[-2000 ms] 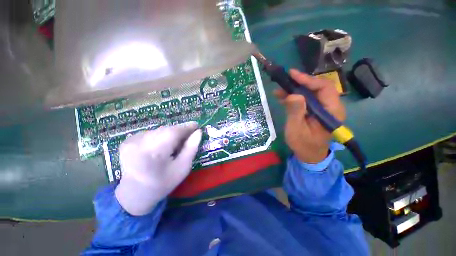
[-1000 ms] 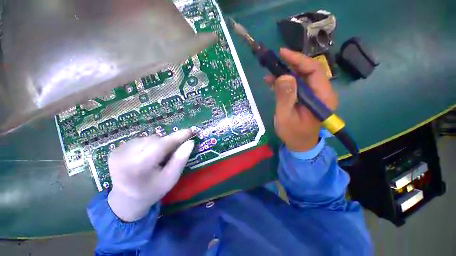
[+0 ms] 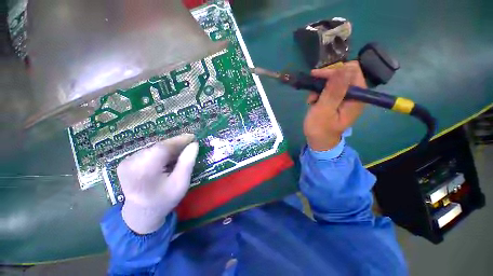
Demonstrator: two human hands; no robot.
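Note:
The green circuit board (image 3: 238, 102) with a white border lies in front of me, its upper left hidden under a translucent hood. My left hand (image 3: 157, 175), in a white glove, is over the board's lower left with thumb and forefinger pinched. The thin solder wire in its fingertips is barely visible now. My bare right hand (image 3: 332, 105) holds the soldering iron (image 3: 373, 97) by its dark blue handle. The iron lies nearly level, its tip pointing left at the board's right border; whether it touches cannot be told.
The greyish hood (image 3: 124, 48) hangs over the board. A red tray (image 3: 232, 186) shows along the board's near edge. The iron stand (image 3: 327, 43) and a black block (image 3: 378, 63) are at the upper right. A black equipment box (image 3: 432, 188) is below the mat's right edge.
The iron has turned from steeply slanted to nearly level, and its tip has come lower. My left hand has moved slightly left. The board, stand and box have shifted in view with the camera.

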